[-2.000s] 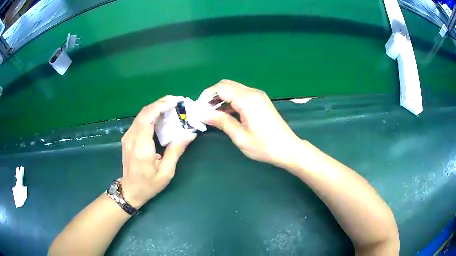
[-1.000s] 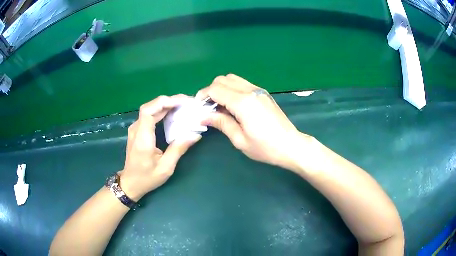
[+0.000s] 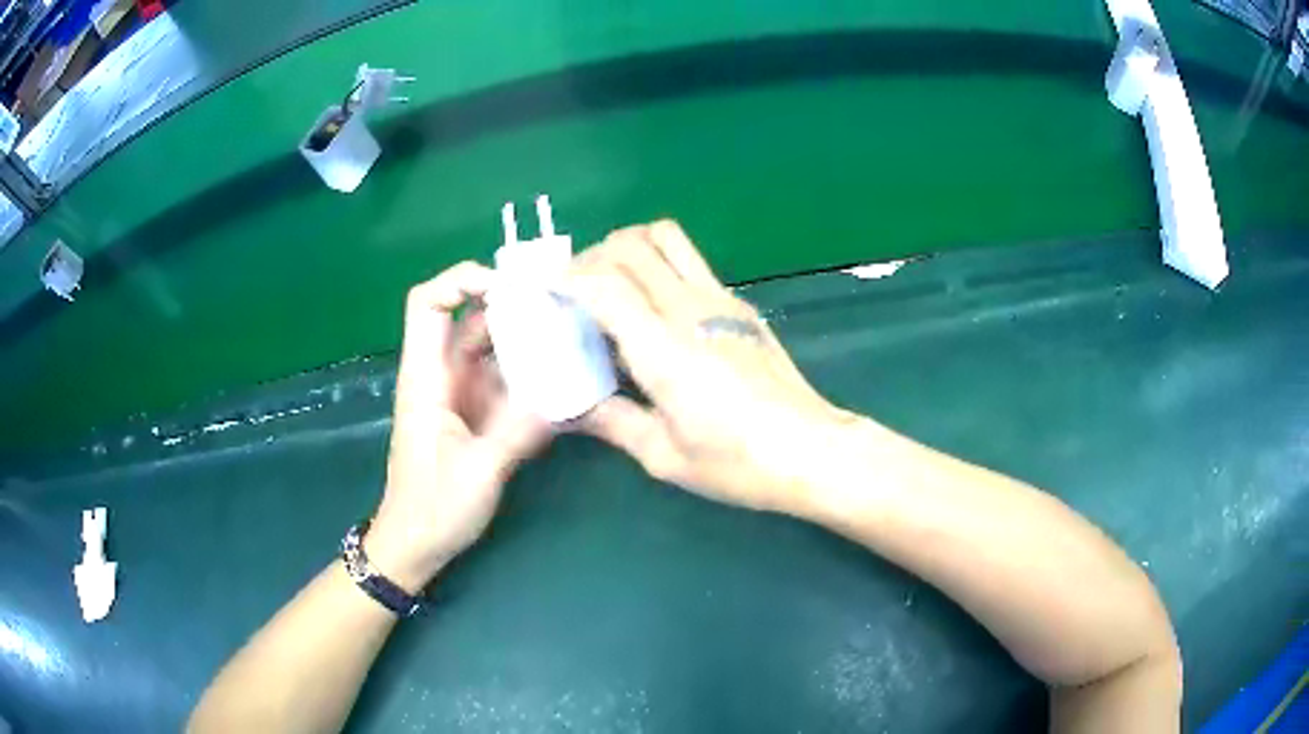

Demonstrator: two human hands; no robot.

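A white power adapter (image 3: 550, 337) is held between both hands over the near edge of the belt. Its two prongs point up and away, and no dark inside shows. My left hand (image 3: 457, 416) grips its left side, fingers bent and slightly blurred. My right hand (image 3: 689, 366) grips its right side, with the thumb near the lower end. The fingertips behind the adapter are partly hidden.
An open adapter housing (image 3: 342, 149) with its plug end cap (image 3: 379, 88) lies on the green conveyor belt (image 3: 804, 158). Another small white piece (image 3: 62, 270) is at far left. A loose plug cap (image 3: 95, 585) lies on the bench edge. An adapter (image 3: 1134, 75) touches the guide strip (image 3: 1186, 201).
The end cap and housing, earlier apart with dark and yellow parts showing, are now together. The adapter has turned so its prongs point up. The open housing on the belt has moved right.
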